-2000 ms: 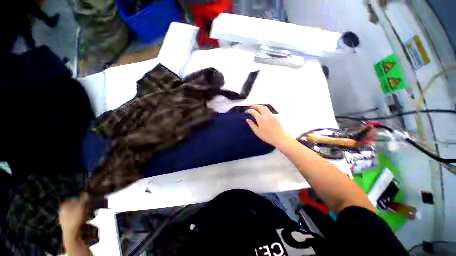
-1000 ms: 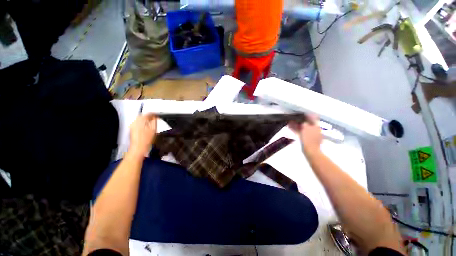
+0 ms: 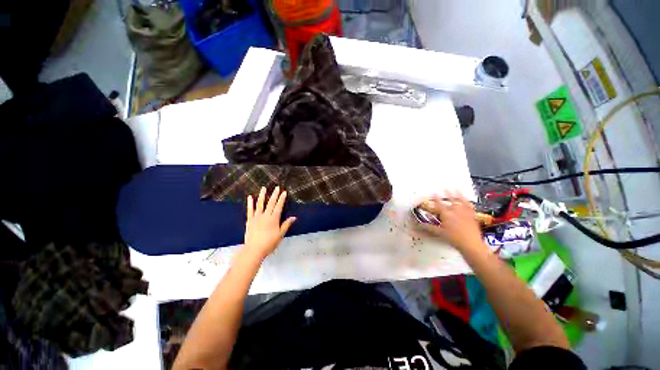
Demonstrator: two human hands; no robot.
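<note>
A brown plaid garment piece [image 3: 311, 182] lies with its straight edge along the navy padded board [image 3: 174, 213]. The rest of it is bunched over the white table behind the board. My left hand [image 3: 266, 222] lies with fingers spread at the front edge of the plaid, partly on the board. My right hand [image 3: 452, 217] is closed over the handle of the steam iron [image 3: 426, 212] at the table's right side. The hand hides most of the iron.
A black cloth heap [image 3: 65, 159] and a plaid pile [image 3: 76, 289] are at left. A white sleeve arm [image 3: 420, 63] runs along the far side. A blue bin [image 3: 228, 40] stands beyond. Cables [image 3: 579, 173] and a green bag [image 3: 532, 271] hang at right.
The plaid piece, stretched between both hands a second ago, now lies on the board. My left hand rests at its edge. My right hand has let go of it and taken the iron.
</note>
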